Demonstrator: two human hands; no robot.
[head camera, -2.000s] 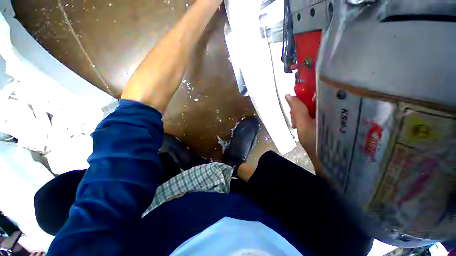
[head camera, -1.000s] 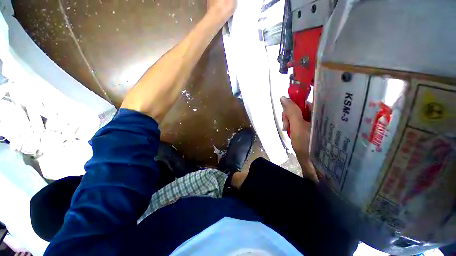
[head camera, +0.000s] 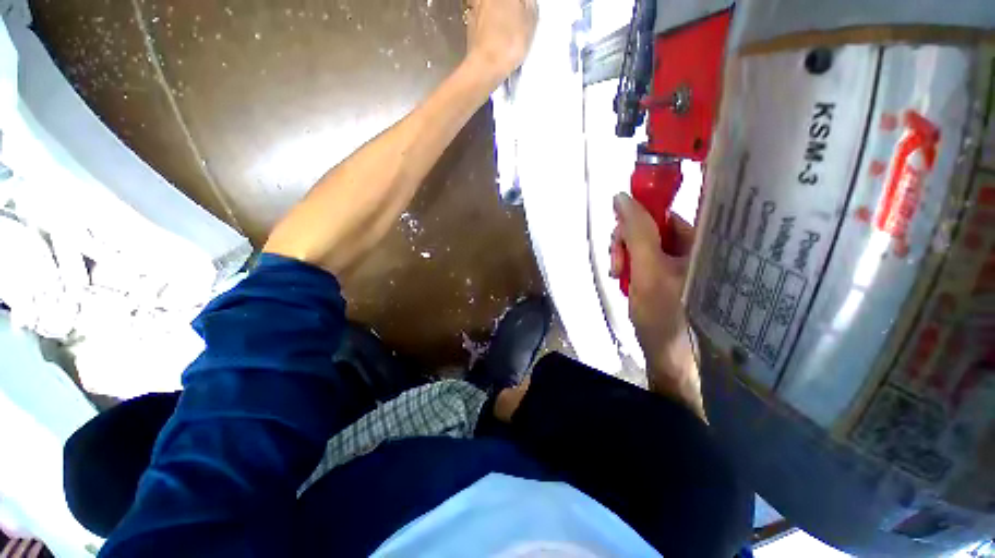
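Note:
The cutting machine's grey motor body (head camera: 873, 251) fills the right side, with its "KSM-3" plate facing me. My right hand (head camera: 651, 256) is closed around the machine's red handle (head camera: 656, 185). My left hand (head camera: 504, 27) is at the top edge, bare, against the edge of the thick white fabric stack (head camera: 556, 196); its fingers are partly out of the picture, so its grip cannot be made out. The fabric stack runs down in a curved strip between my two hands. The knife and base plate are hidden or cannot be made out.
Crumpled white fabric (head camera: 98, 278) and a folded white layer lie at the left. The brown surface (head camera: 327, 98) has small white scraps on it. My dark shoes (head camera: 513, 340) and knees are close below the fabric stack.
The machine body looms larger and its nameplate and handle show more fully. My left hand has come further into view at the top. My right hand stays on the handle.

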